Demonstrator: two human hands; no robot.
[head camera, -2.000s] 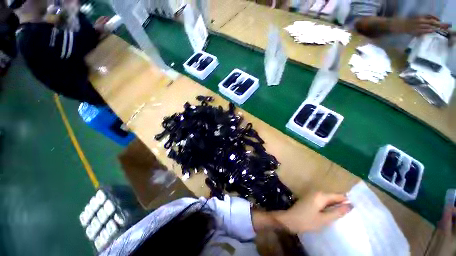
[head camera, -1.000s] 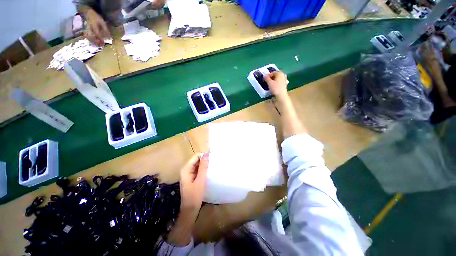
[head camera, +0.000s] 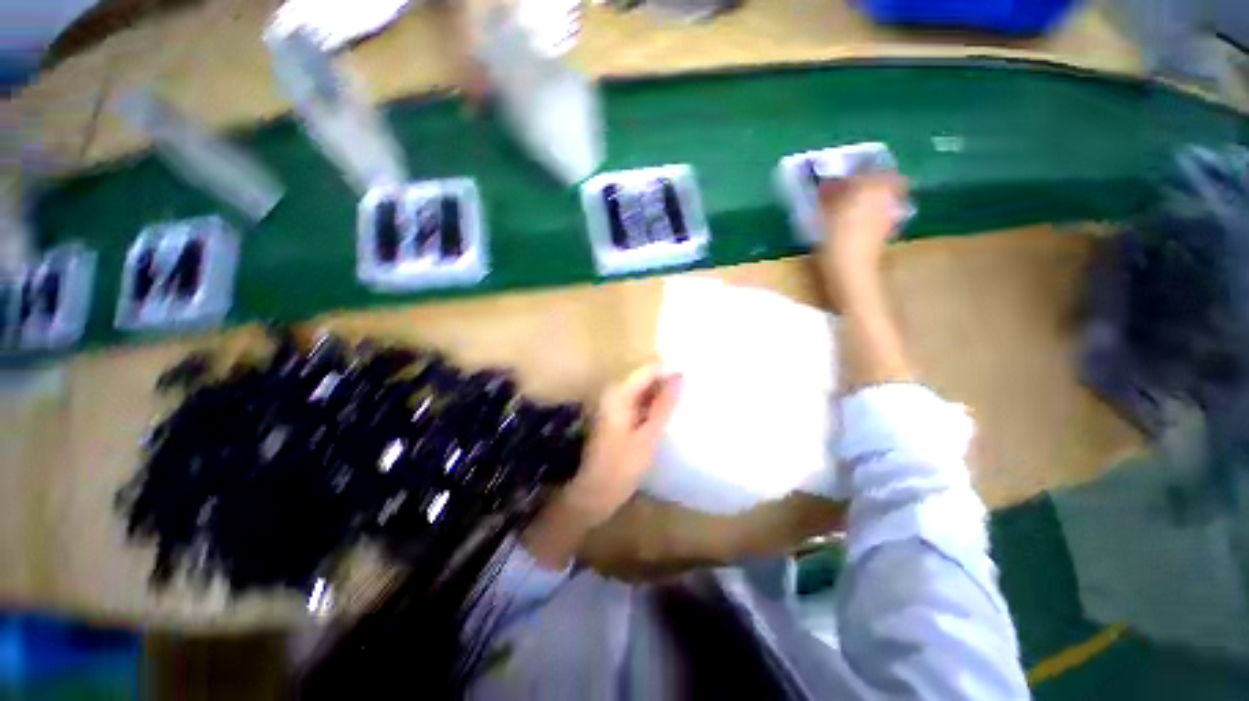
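Observation:
My left hand (head camera: 630, 425) is blurred at the left edge of a flat white stack of sheets (head camera: 747, 397), fingers curled near it; whether it holds something cannot be told. My right hand (head camera: 860, 219) reaches across to a small open white box (head camera: 797, 171) on the green belt and covers much of it; its fingertips are blurred. A box base with black device halves (head camera: 644, 219) stands left of that one, and another similar box (head camera: 422, 233) further left. A large tangled heap of black cables (head camera: 329, 466) lies left of my left hand.
The green conveyor belt (head camera: 986, 164) runs beyond the cardboard-covered bench (head camera: 986, 301). White panels (head camera: 548, 103) stand behind the boxes. A dark crinkled plastic bag (head camera: 1178, 301) is at the right. A blue crate (head camera: 973, 11) shows on the far bench.
My right hand has gone from the stack's edge to a box on the belt and is still at a box. The view has swung. My left hand stays at the stack's left side.

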